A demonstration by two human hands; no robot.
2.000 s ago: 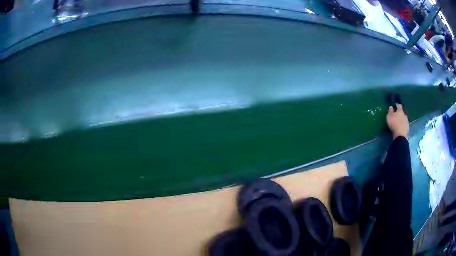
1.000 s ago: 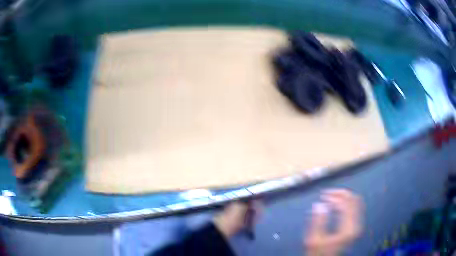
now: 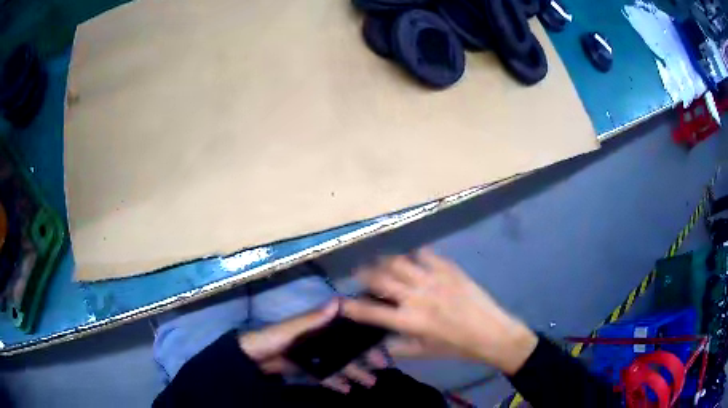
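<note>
My left hand (image 3: 291, 335) is at the bottom centre, over my lap, and holds a dark flat slab (image 3: 335, 343) that looks like a smartphone with an unlit screen. Its fingertips show below the slab. My right hand (image 3: 435, 307) is motion-blurred, with fingers apart, over the slab's upper right edge; contact is unclear. Black ear pads (image 3: 431, 49) lie in a pile on the tan cardboard sheet (image 3: 239, 135), at its far right part.
A green press base plate (image 3: 44, 239) is at the left edge, with black rings (image 3: 22, 84) beyond it. A black oval with a white strip (image 3: 597, 52) and white sheets (image 3: 658, 48) lie on the bench at right. A blue bin (image 3: 654, 335) with red coils stands on the floor.
Two seconds ago a hand reached to a black part on the green conveyor. One second ago my hands were apart below the bench edge; now my right hand is over the slab in my left.
</note>
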